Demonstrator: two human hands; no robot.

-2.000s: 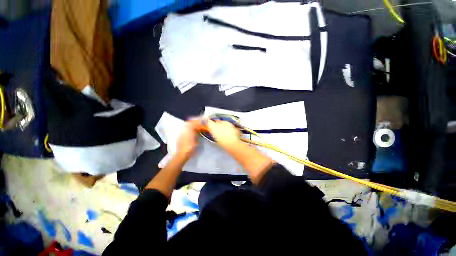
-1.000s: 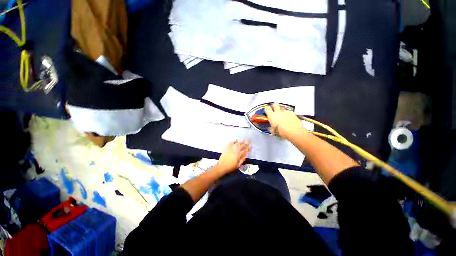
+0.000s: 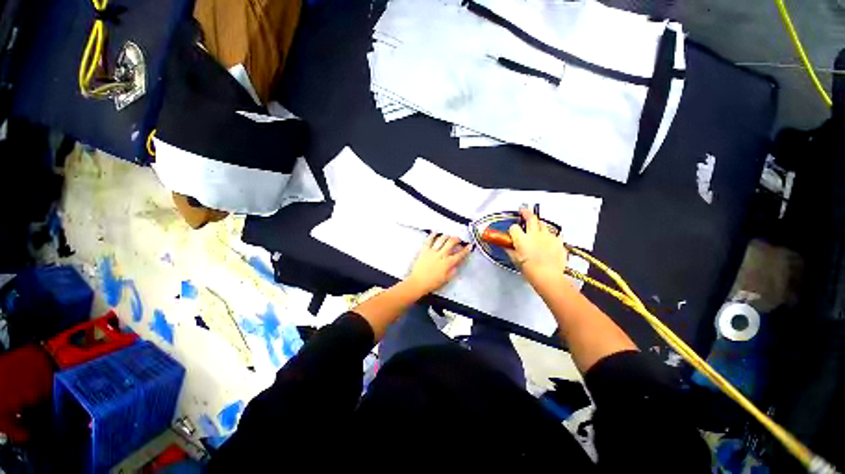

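A white garment panel (image 3: 371, 208) with a dark lengthwise band lies on the dark padded table (image 3: 723, 120) in front of me. My right hand (image 3: 539, 248) grips the orange-red handle of the steam iron (image 3: 498, 237). The iron rests on the right half of the panel, its tip pointing left, over the line of the band. My left hand (image 3: 439, 262) lies on the panel just left of the iron, fingers spread and holding nothing. A yellow hose (image 3: 686, 350) runs from the iron to the lower right.
A stack of white panels (image 3: 519, 93) lies on the far side. Black-and-white panels (image 3: 227, 153) drape at left by a brown form (image 3: 245, 42). A second iron (image 3: 130, 74) sits on the left table. A white roll (image 3: 738, 321) is at right. Blue crates (image 3: 120, 398) stand on the floor.
Two seconds ago both hands were together at the iron; my left hand has since let go. Since one second ago it has moved up onto the panel. The camera view has turned.
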